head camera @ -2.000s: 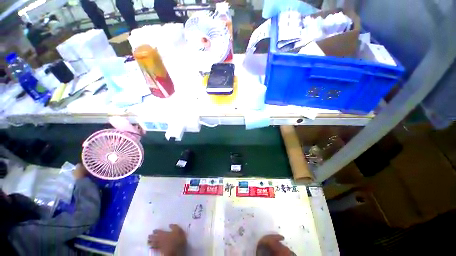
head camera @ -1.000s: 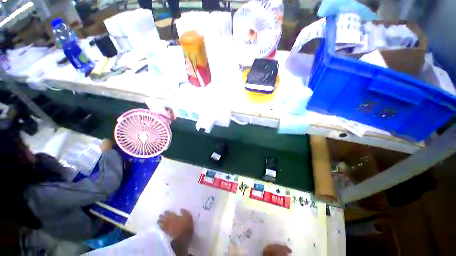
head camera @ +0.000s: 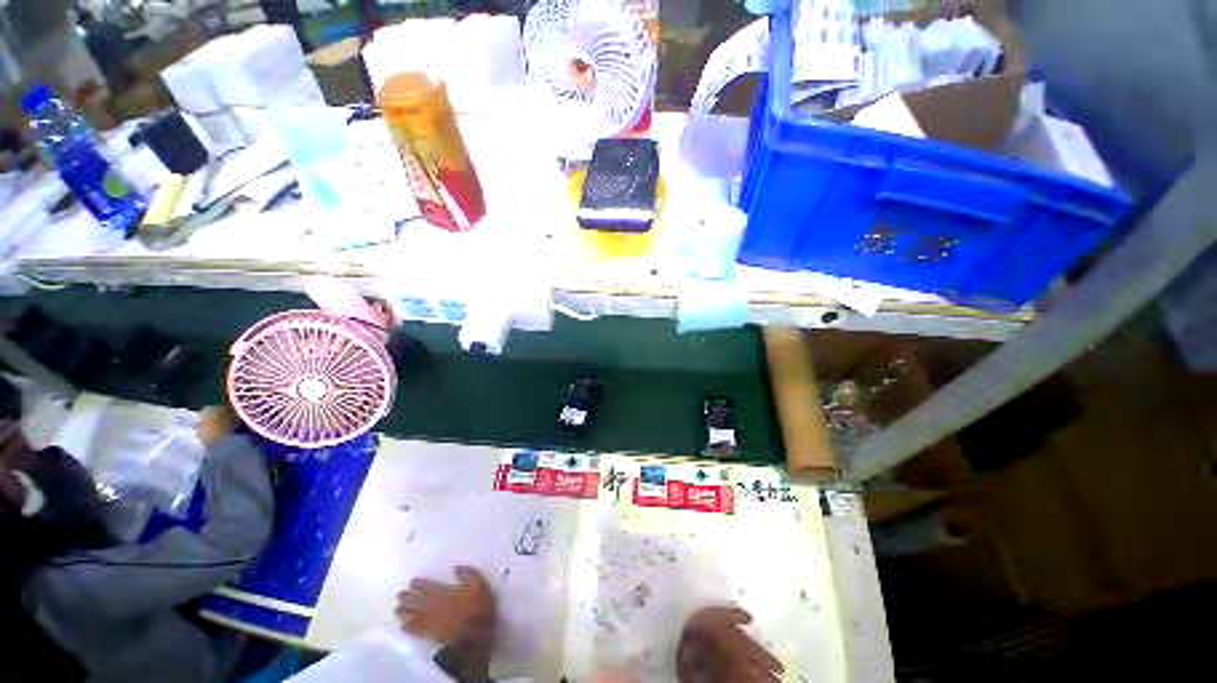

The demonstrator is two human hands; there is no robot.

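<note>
My left hand (head camera: 451, 608) rests on the white work board (head camera: 441, 534) at its lower left, holding nothing, with its thumb apart from the other fingers. My right hand (head camera: 725, 648) lies on the board at the lower right, partly cut off by the bottom edge, with nothing seen in it. Two small black product boxes with white labels lie apart on the dark green conveyor belt (head camera: 467, 394) behind the board: one near the middle (head camera: 581, 403), the other further right (head camera: 719, 423). Red-and-white stickers (head camera: 547, 476) run along the board's far edge.
A pink fan (head camera: 311, 379) stands left of the board. A person's grey sleeve (head camera: 174, 534) shows at left. The shelf (head camera: 507, 274) holds a blue crate (head camera: 921, 207), an orange bottle (head camera: 430, 151) and a white fan. A cardboard tube (head camera: 798, 407) and slanting post are at right.
The view has tilted and shifted. The two boxes have moved right along the belt relative to the stickers. Both hands remain over the board, with more of my right hand showing than one second ago.
</note>
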